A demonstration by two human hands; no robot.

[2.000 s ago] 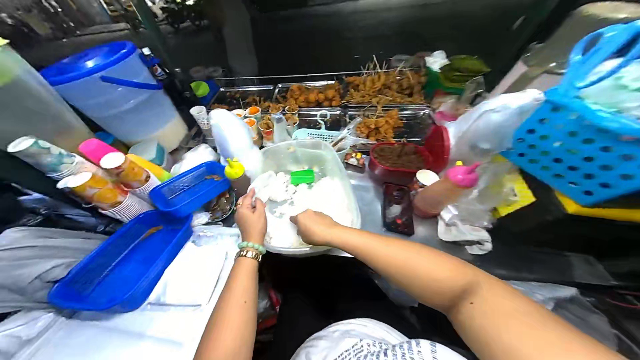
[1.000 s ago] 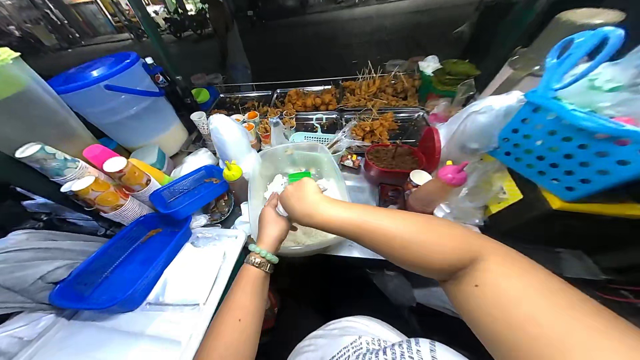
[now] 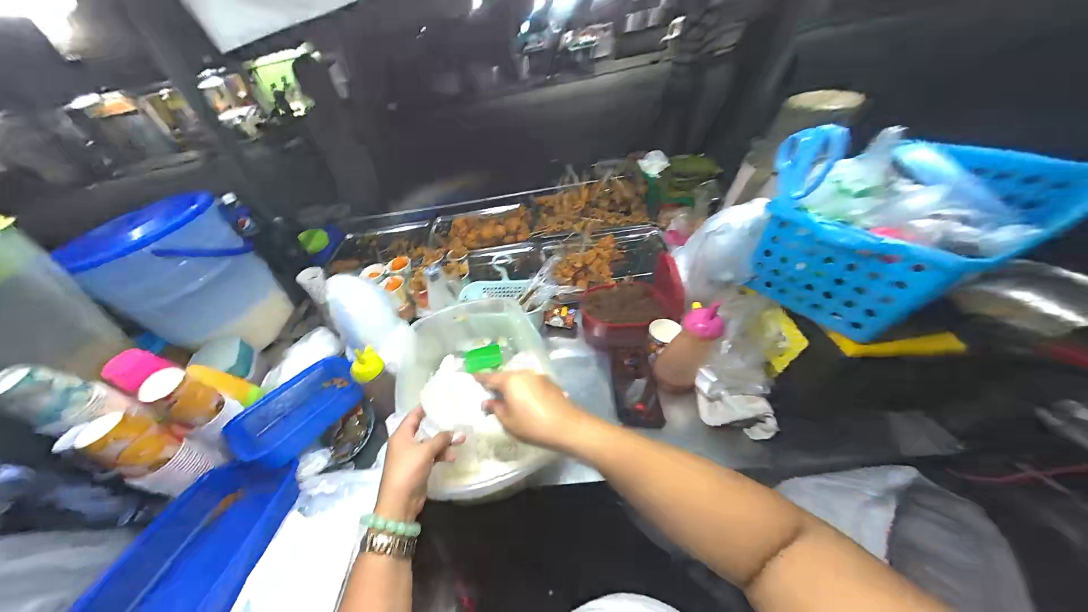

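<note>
A translucent plastic tub (image 3: 531,340) stands in front of me with white contents, partly wrapped in thin plastic, and a green plastic piece (image 3: 483,358) on top. My left hand (image 3: 416,455), with a bead bracelet and a metal watch on the wrist, is at the tub's left side, thumb and fingers apart near the white plastic (image 3: 455,399). Over the tub's right part, my right hand (image 3: 531,408) has its fingers bent against the white plastic; whether it grips it is blurred. A yellow-capped squeeze bottle (image 3: 368,365) stands just left of the tub.
Trays of fried food (image 3: 489,228) lie beyond the tub. Blue plastic trays (image 3: 293,408), paper cups (image 3: 174,395) and a lidded bucket (image 3: 183,272) are at left. At right are a red container (image 3: 625,306), a pink-capped squeeze bottle (image 3: 688,348), a phone (image 3: 636,387) and a blue basket (image 3: 867,272).
My hands, together over the tub one second ago, are now apart, the left at its left side and the right over its right part. The view has tilted upward.
</note>
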